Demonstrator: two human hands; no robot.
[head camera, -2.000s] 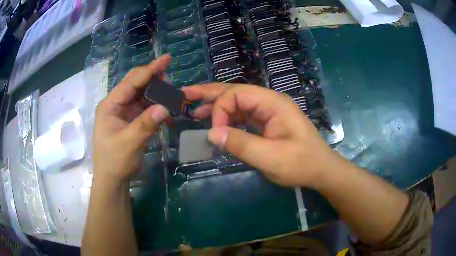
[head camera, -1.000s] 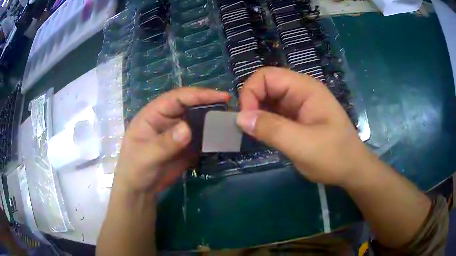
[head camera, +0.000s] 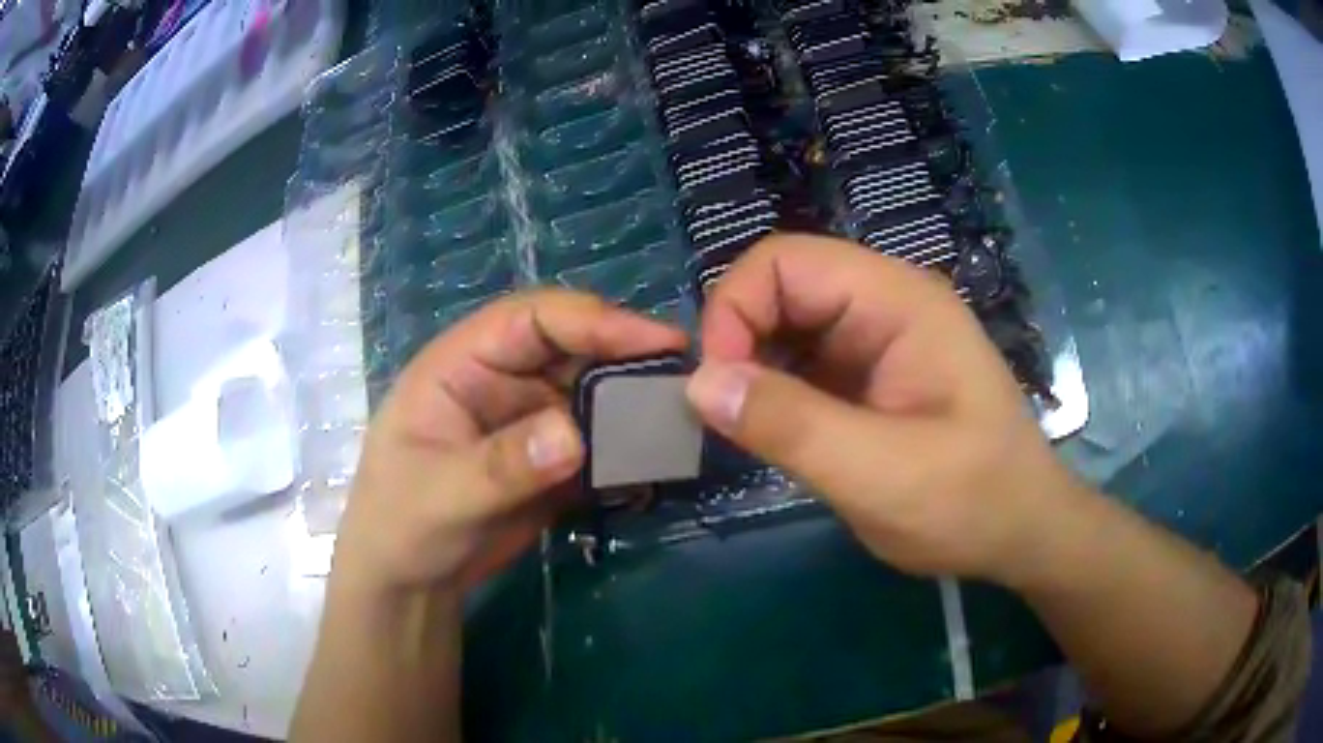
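A dark module (head camera: 586,380) is held at its left side by my left hand (head camera: 486,428), between thumb and fingers. A grey adhesive square (head camera: 646,431) lies over the module's face, with the module's dark, pale-lined edge showing along the top and left. My right hand (head camera: 856,392) pinches the square's right edge between thumb and forefinger. Whether the square is stuck down cannot be told. The clear blister tray (head camera: 479,218) lies behind the hands. Rows of dark modules (head camera: 711,131) with tangled leads fill its right columns.
A white partitioned tray (head camera: 189,131) is at upper left. A white sheet (head camera: 240,610) at left bears a white liner (head camera: 218,443) and a shiny strip (head camera: 145,508). Curled white paper (head camera: 1161,22) is at upper right. Clear tape (head camera: 958,639) is on the green mat (head camera: 1161,261).
Two seconds ago the square was apart from the module, in my right hand. The module has turned, and the square has come over it, now lined up more closely with its edges.
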